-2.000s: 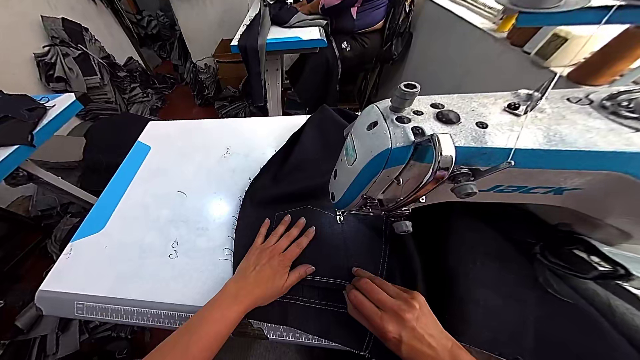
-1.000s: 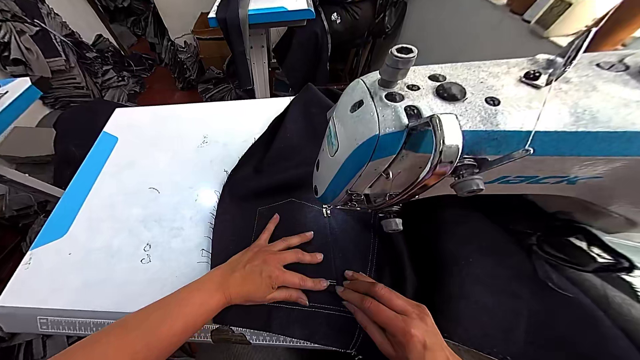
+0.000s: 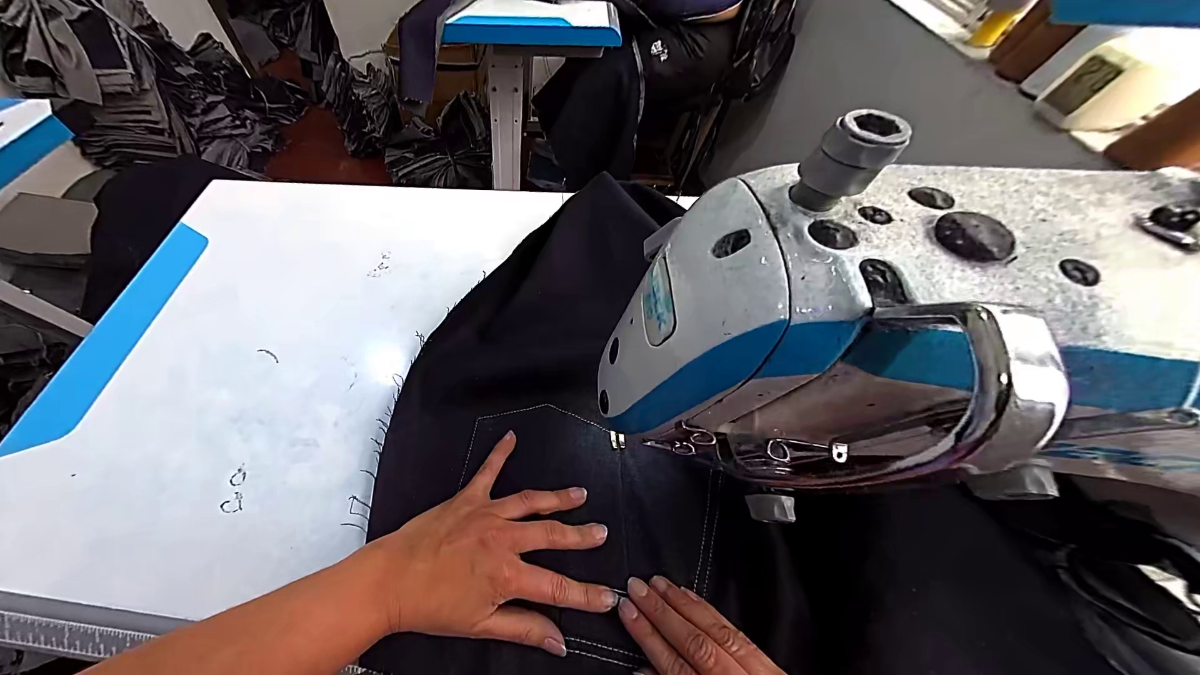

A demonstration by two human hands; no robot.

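Note:
Dark denim fabric (image 3: 525, 337) with a pocket piece (image 3: 581, 487) outlined in pale stitching lies under the head of a Jack sewing machine (image 3: 844, 347). The presser foot (image 3: 616, 440) stands at the pocket's upper edge, near its pointed corner. My left hand (image 3: 511, 553) rests flat on the pocket with its fingers spread, left of a faint line running down from the foot. My right hand (image 3: 689, 628) lies at the lower part of the pocket, fingers together and flat on the cloth, their tips close to the left fingertips. Part of the right hand is cut off by the frame's lower edge.
The white sewing table (image 3: 234, 375) has a blue edge strip (image 3: 112, 328) and a ruler (image 3: 75, 633) along its front. Beyond stand another table (image 3: 530, 28) and a seated person (image 3: 684, 84). Dark cloth piles (image 3: 206, 103) cover the floor at the back left.
My right hand has flattened out, its fingers now extended on the cloth where they were bent before. My left hand stays spread on the pocket. The view has shifted.

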